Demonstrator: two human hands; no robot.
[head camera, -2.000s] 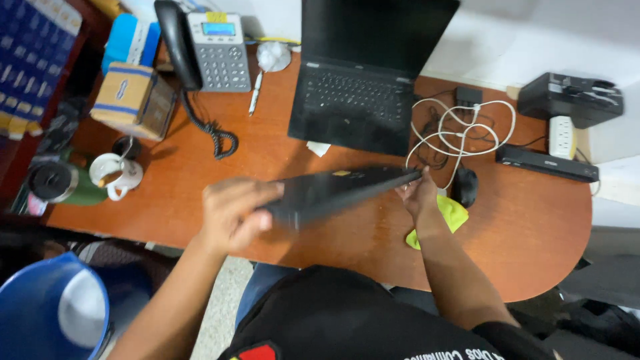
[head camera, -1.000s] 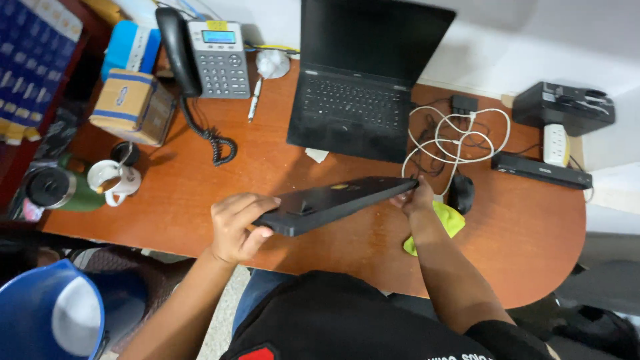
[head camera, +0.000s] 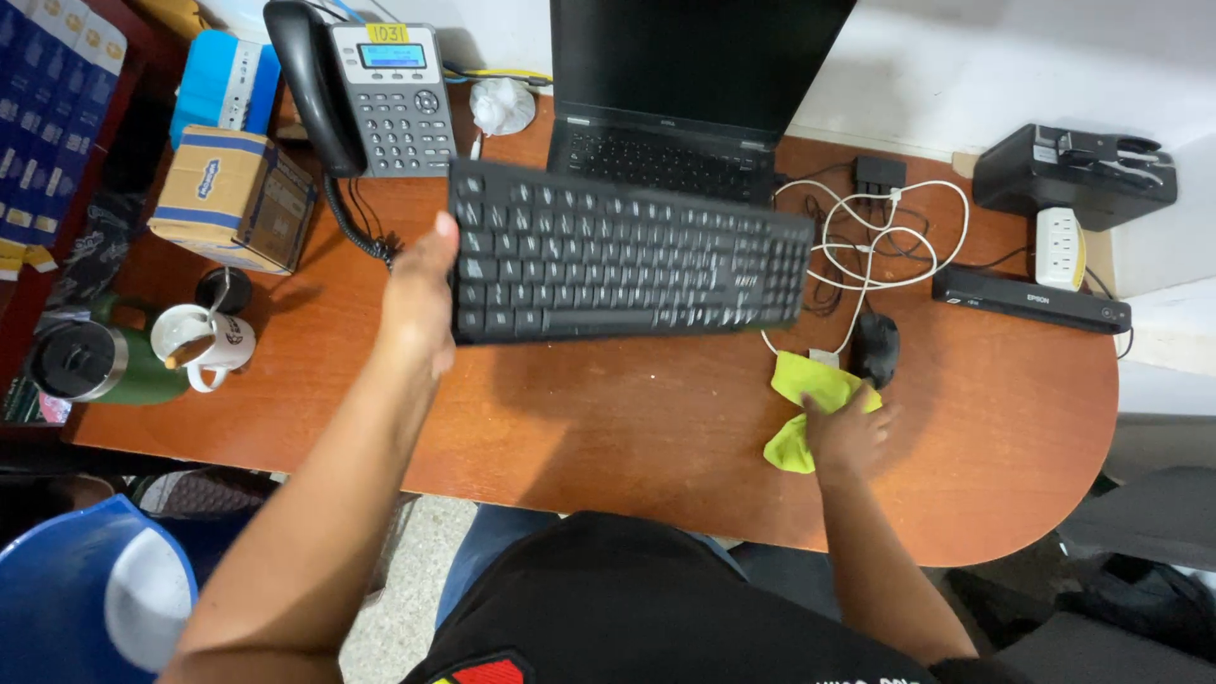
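My left hand (head camera: 423, 299) grips the left end of a black computer keyboard (head camera: 617, 256), holding it raised over the wooden desk with its keys facing me. The keyboard covers the lower part of an open black laptop (head camera: 665, 161). Toward the right, my right hand (head camera: 847, 432) rests on a yellow-green cloth (head camera: 793, 442) on the desk; whether its fingers grip the cloth is not clear. A black mouse (head camera: 874, 350) lies just beyond that hand, beside a tangle of white and black cables (head camera: 888, 233).
A desk phone (head camera: 399, 104), a cardboard box (head camera: 233, 199), a white mug (head camera: 223, 347) with a spoon and a green tumbler (head camera: 133, 361) stand at left. At right are a black scanner (head camera: 1031, 299), a white power strip (head camera: 1056, 249) and a black device (head camera: 1073, 176).
The keyboard has turned from nearly edge-on to keys toward me and is raised in front of the laptop. My right hand has let go of its right end and moved down to the cloth.
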